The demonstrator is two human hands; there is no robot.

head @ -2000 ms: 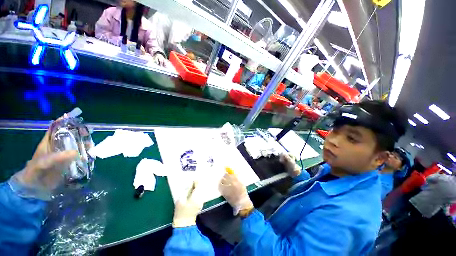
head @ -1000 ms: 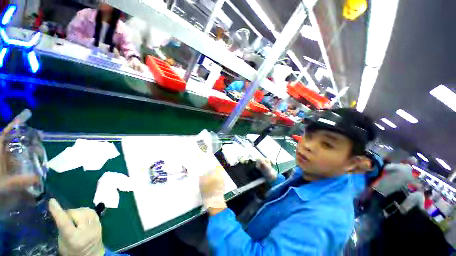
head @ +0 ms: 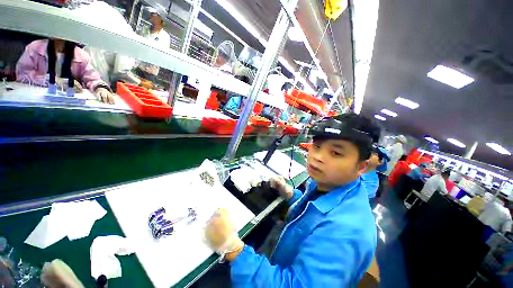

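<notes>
My right hand (head: pixel 59 274), in a pale glove, shows at the bottom left, cut off by the lower edge; whether it holds anything cannot be told. At the far left edge is a blurred, dim shape that may be part of my left hand, beside shiny clear plastic (head: pixel 23 272). The clear housing cannot be made out as a whole. White cloth or paper pieces (head: pixel 70 218) lie on the green bench. Another white piece (head: pixel 107 256) lies nearer, with a small black-ended tool (head: pixel 102 280) at its lower end.
A white board (head: pixel 135 197) lies to the right, bearing shiny clear shells (head: pixel 161 223). A coworker in a blue coat (head: pixel 315 236) stands close at right, one gloved hand over the board. A metal post (head: pixel 261 79) rises behind. Red bins (head: pixel 143 101) stand across the conveyor.
The view has swung right, so the bench things sit further left and lower. My right hand has moved from over the board to the lower left. My left hand and the housing have mostly left the picture.
</notes>
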